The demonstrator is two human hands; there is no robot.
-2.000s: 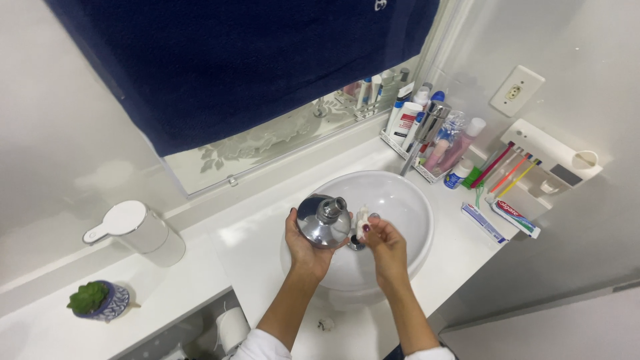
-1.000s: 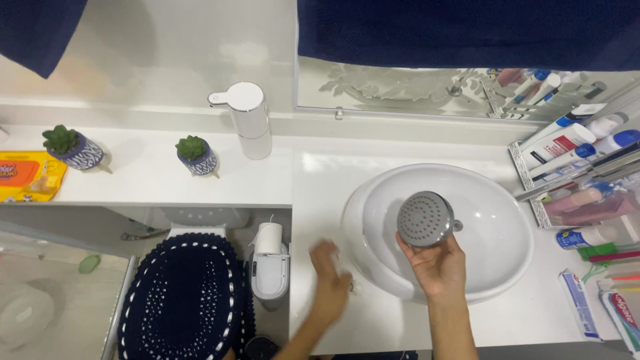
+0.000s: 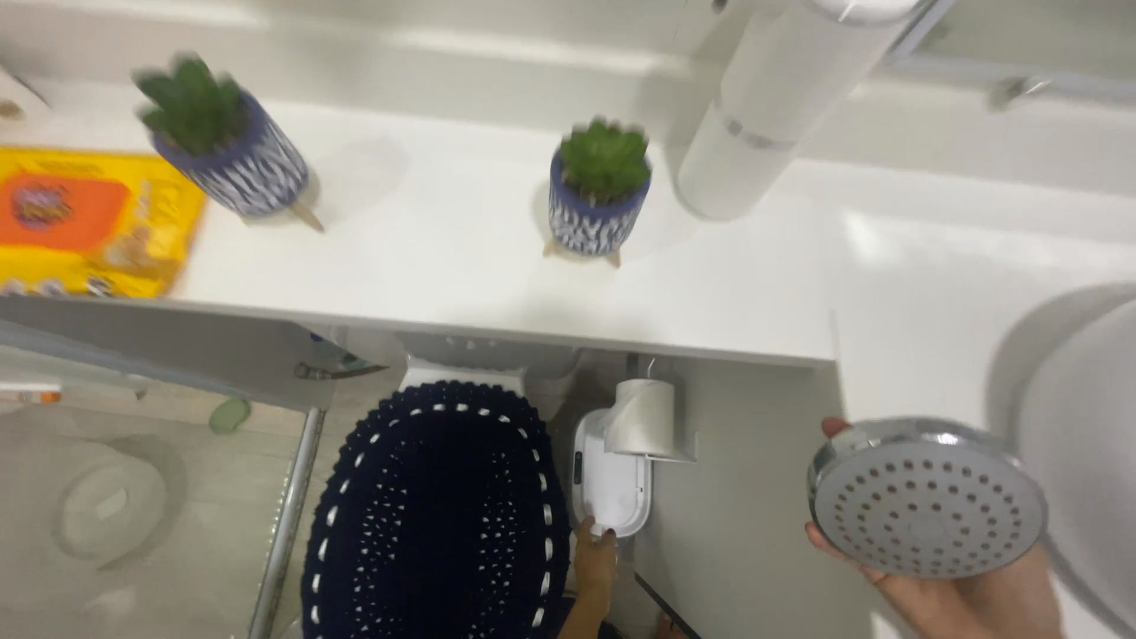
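Observation:
My right hand (image 3: 967, 586) holds a round shower head (image 3: 927, 510) with a chrome rim, its grey nozzle face turned up, beside the white basin. Down low, my left hand (image 3: 595, 559) reaches to the near edge of a white lidded bin (image 3: 612, 484) between the toilet and the cabinet side. A white bit shows at its fingertips; whether it holds this or touches the bin's edge I cannot tell. Above the bin hangs a toilet paper roll (image 3: 641, 417). A dark blue crocheted cover (image 3: 444, 524) lies over the toilet lid.
On the white counter (image 3: 426, 257) stand two potted succulents (image 3: 599, 191) (image 3: 226, 151), a white dispenser (image 3: 763, 115) and a yellow packet (image 3: 89, 222). The basin (image 3: 1087, 444) is at the right. A metal-edged shower threshold (image 3: 288, 524) runs at the lower left.
The view has swung left and closer. My left hand, earlier at the shower head by the basin, has moved down to the bin. The shower head, first held base up, now shows its nozzle face.

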